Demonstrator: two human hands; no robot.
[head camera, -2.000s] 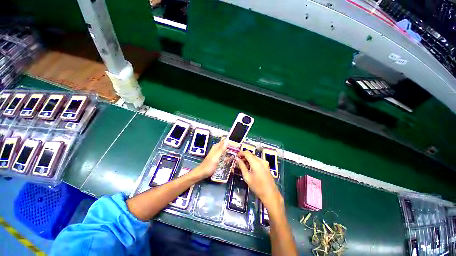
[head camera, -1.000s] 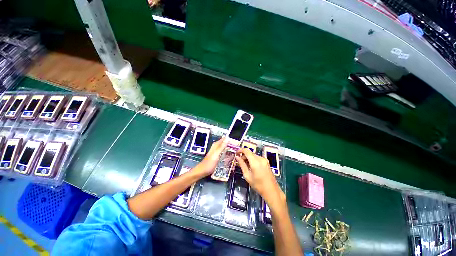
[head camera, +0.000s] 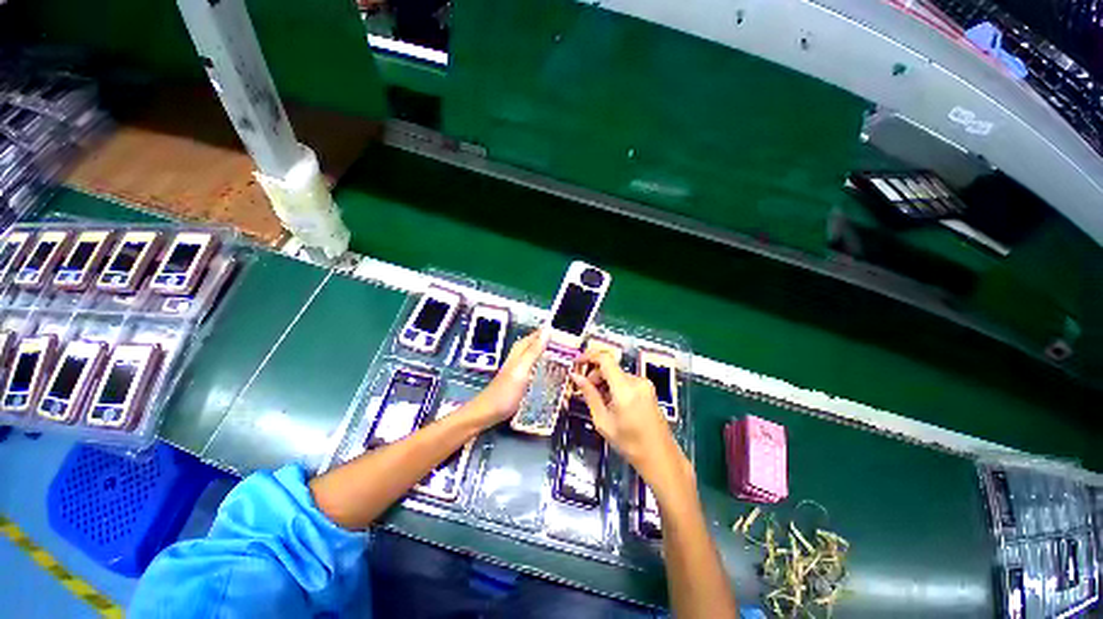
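Observation:
An open flip phone (head camera: 576, 305) is held above the clear blister tray (head camera: 502, 490). Its white upper half with a dark screen points away from me; its lower half is patterned, silvery and pinkish. My left hand (head camera: 520, 377) holds the phone by its left side near the hinge. My right hand (head camera: 614, 405) has its fingertips pinched at the right side of the lower half, near the hinge; whether they hold something small cannot be told. Other phones stand in the tray pockets around and under the hands. A pink keypad stack (head camera: 757, 458) lies right of the tray.
Curled tan strips (head camera: 803, 562) lie in front of the pink stack. A neighbouring tray of phones (head camera: 182, 317) is at left, more trays (head camera: 1043, 532) at far right. A pale post (head camera: 260, 109) rises at the bench's back edge. A blue stool (head camera: 115, 508) stands below left.
The phone has tilted and shifted very slightly in my left hand. My right fingertips have moved slightly up and right along the lower half. The trays look unchanged.

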